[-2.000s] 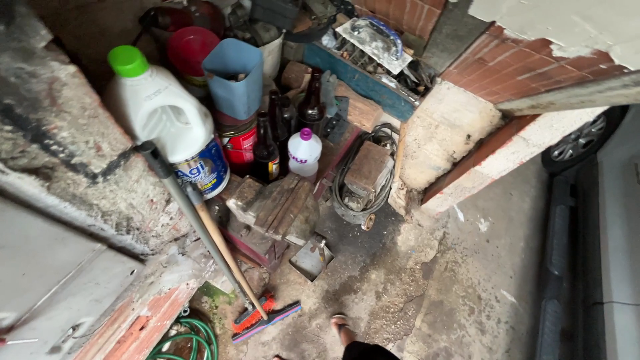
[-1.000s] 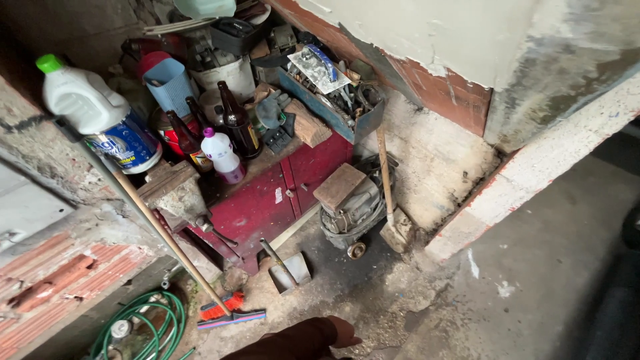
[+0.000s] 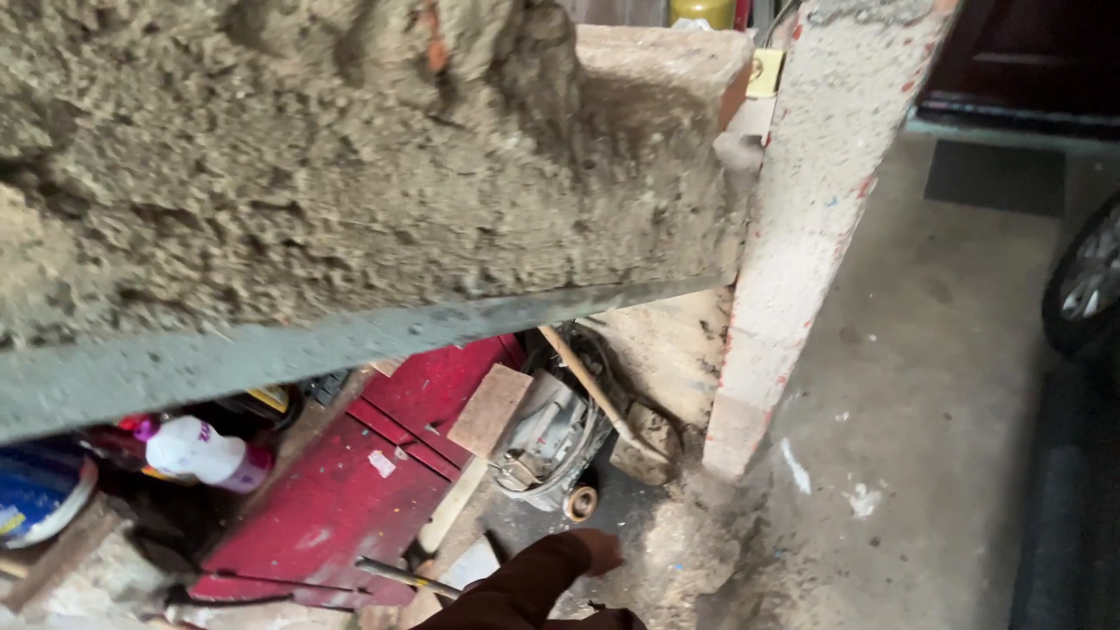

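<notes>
One bare hand, dark in shadow, reaches in from the bottom edge, with a finger stretched toward the upper right; it looks like my right hand, and I see nothing held in it. Beside it lies a dustpan with a thin handle. Above the hand stands a grey wheeled machine wrapped in cable, a wooden block on top. A small shovel with a wooden handle leans against it. My left hand is not in view.
A rough mortar slab with a grey edge fills the upper left. Below it are a red metal cabinet, a white and purple bottle and a blue bucket. A white pillar stands right of centre; a car wheel is at the right.
The view has shifted strongly, and the rough slab now covers much of what showed before. The hand at the bottom edge now shows larger, with a finger extended.
</notes>
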